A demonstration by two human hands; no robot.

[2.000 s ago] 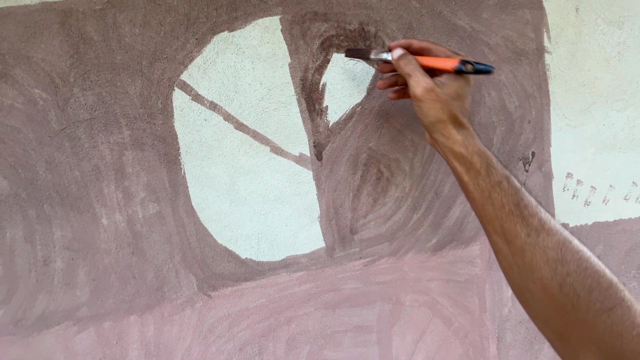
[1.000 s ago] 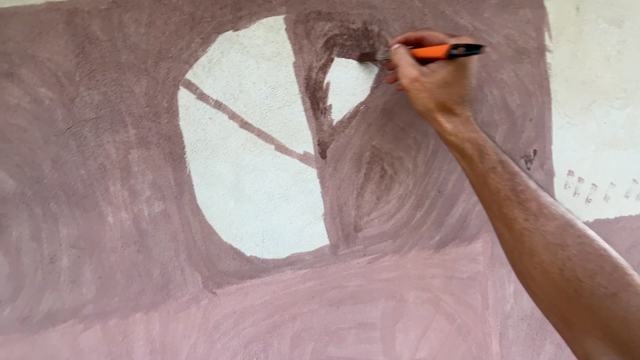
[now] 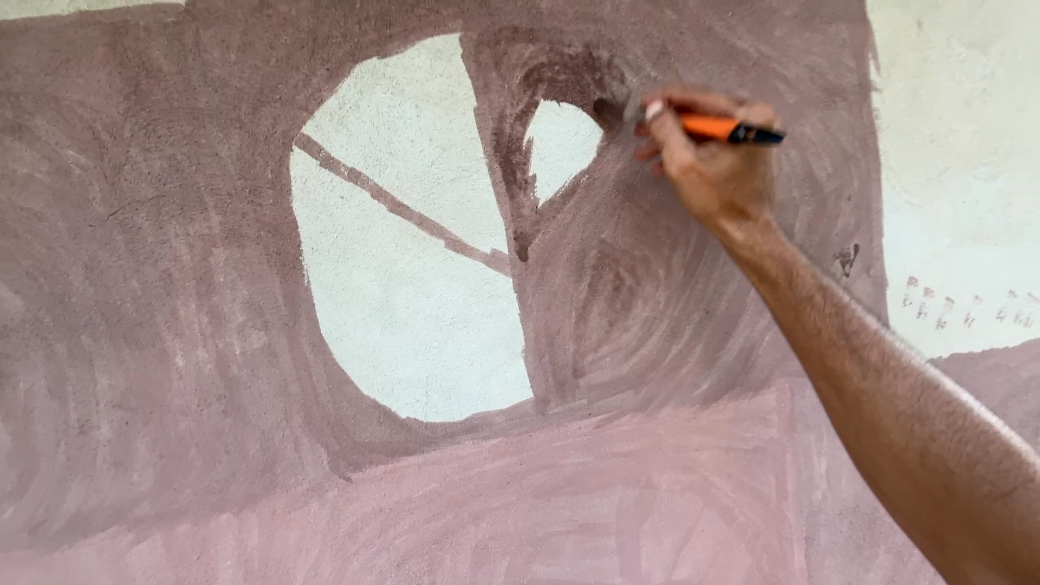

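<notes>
My right hand [image 3: 715, 158] grips a paintbrush [image 3: 711, 127] with an orange and black handle. The brush points left, and its blurred, dark bristles meet the wall at the upper right edge of a small white unpainted patch [image 3: 562, 146]. Darker, wet-looking brown paint [image 3: 569, 73] curves over the top and down the left side of that patch. To its left lies a larger white rounded shape [image 3: 406, 325], crossed by a slanting brown painted line [image 3: 398, 207]. My left hand is out of view.
Mauve-brown paint covers most of the wall [image 3: 162, 244], with a lighter pink band [image 3: 487, 504] along the bottom. At the right is a cream-white wall section [image 3: 959, 179] bearing several small brown dabs [image 3: 942, 313]. A dark smudge [image 3: 847, 260] shows beside my forearm.
The brush has moved from the top of the small white patch to its upper right edge. That patch's top is now more rounded, with dark paint above it.
</notes>
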